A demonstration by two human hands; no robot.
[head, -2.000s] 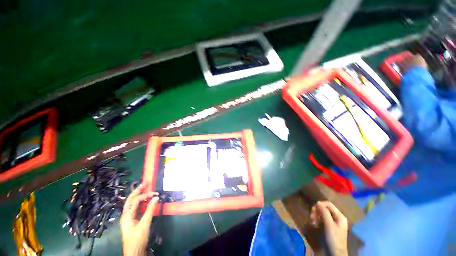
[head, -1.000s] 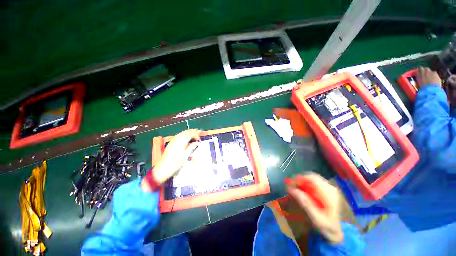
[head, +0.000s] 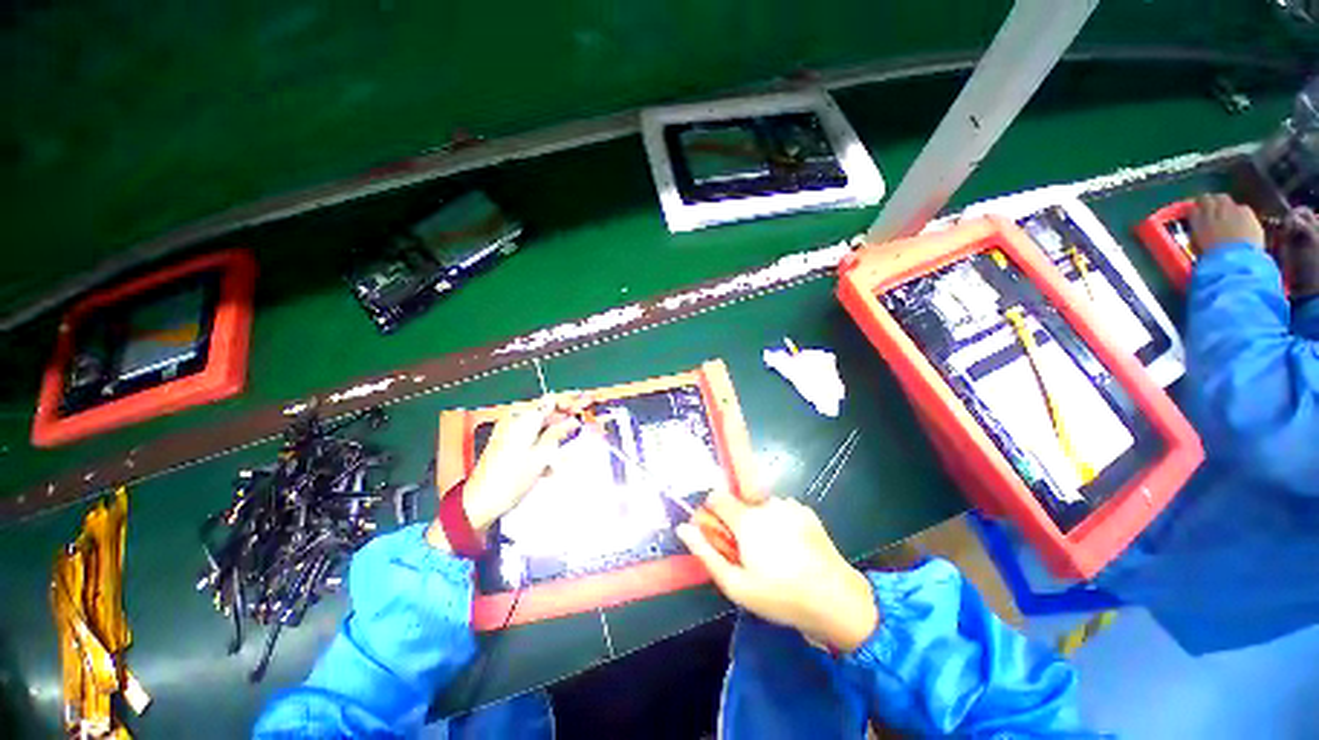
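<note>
An open tablet (head: 658, 448) with a bright white battery area lies in an orange-red foam frame (head: 579, 596) on the green bench. My left hand (head: 506, 466) is over the tablet's upper left part, fingertips down near its top edge; whether they hold a small part is not clear. My right hand (head: 781, 564) is at the frame's right side, closed on a thin tool with a red handle (head: 726, 541). The tool's thin shaft slants up and left over the tablet toward my left fingertips. Glare hides part of the tablet.
A pile of black flex parts (head: 297, 528) and orange ribbons (head: 94, 614) lie left. White scrap (head: 807, 376) and tweezers (head: 835, 466) lie right, beside stacked framed tablets (head: 1034, 390). Other units (head: 441, 257) lie beyond the brown strip. A person's blue sleeve (head: 1251, 340) is far right.
My left hand has moved from the frame's left edge onto the tablet. My right hand has come up from below the bench edge to the frame with the red-handled tool.
</note>
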